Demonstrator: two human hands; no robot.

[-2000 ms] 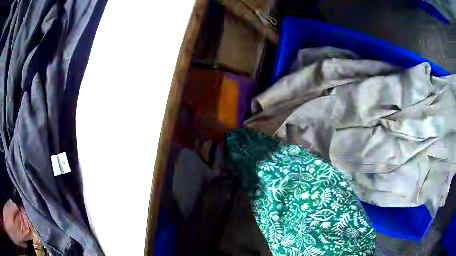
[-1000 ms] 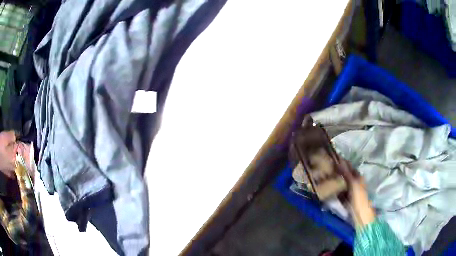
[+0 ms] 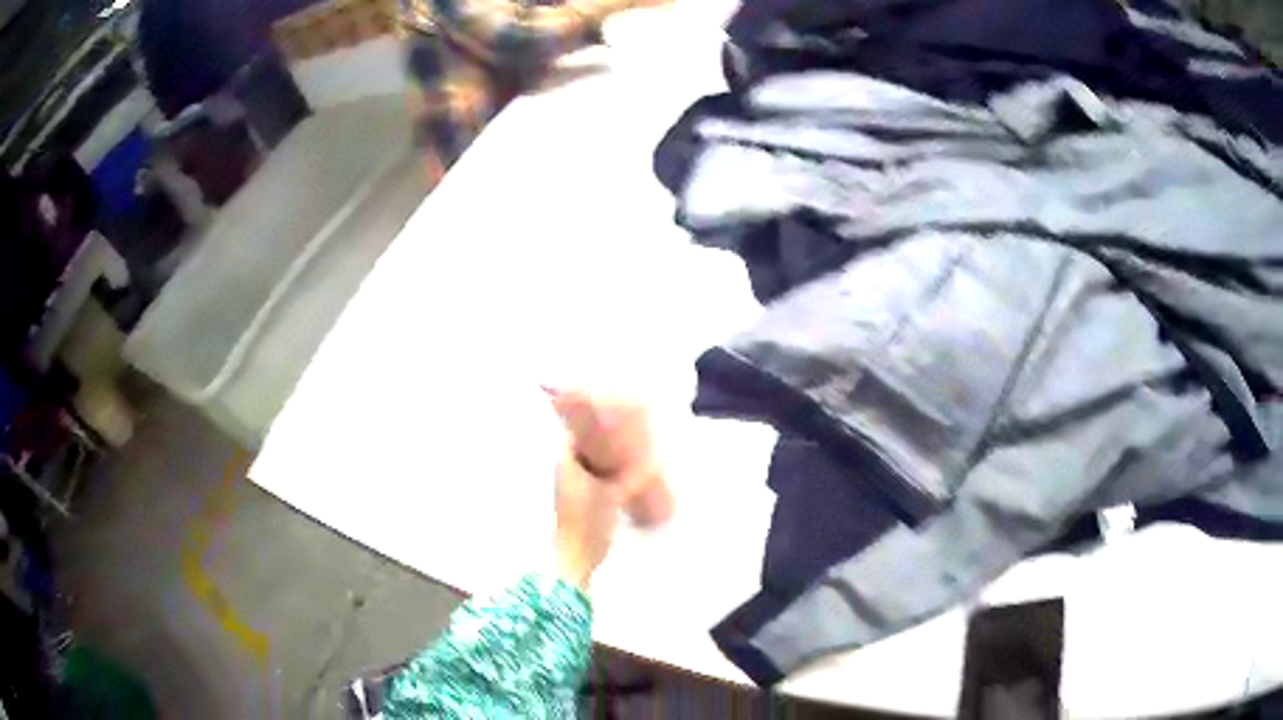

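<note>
My left hand [image 3: 608, 457] in a green patterned sleeve is over the white table top [image 3: 422, 352]. It is blurred, with thumb and fingers apart, and no object shows in it. Grey-blue and navy garments [image 3: 971, 352] lie heaped on the right of the table, with a small white label near the lower edge. A dark phone-like slab [image 3: 1013, 661] shows at the bottom edge, right of centre; what supports it is unclear. My right hand is not in view.
A large whitish tub [image 3: 267, 267] stands left of the table, on a grey floor [image 3: 310, 605] with a yellow line. A person's patterned sleeve [image 3: 457, 85] is blurred at the table's far edge. A box [image 3: 345, 56] is behind the tub.
The view has swung from the blue bin to the table and the left-hand floor. The garments now appear on the right. The phone, earlier in a hand over the bin, shows at the table's near edge.
</note>
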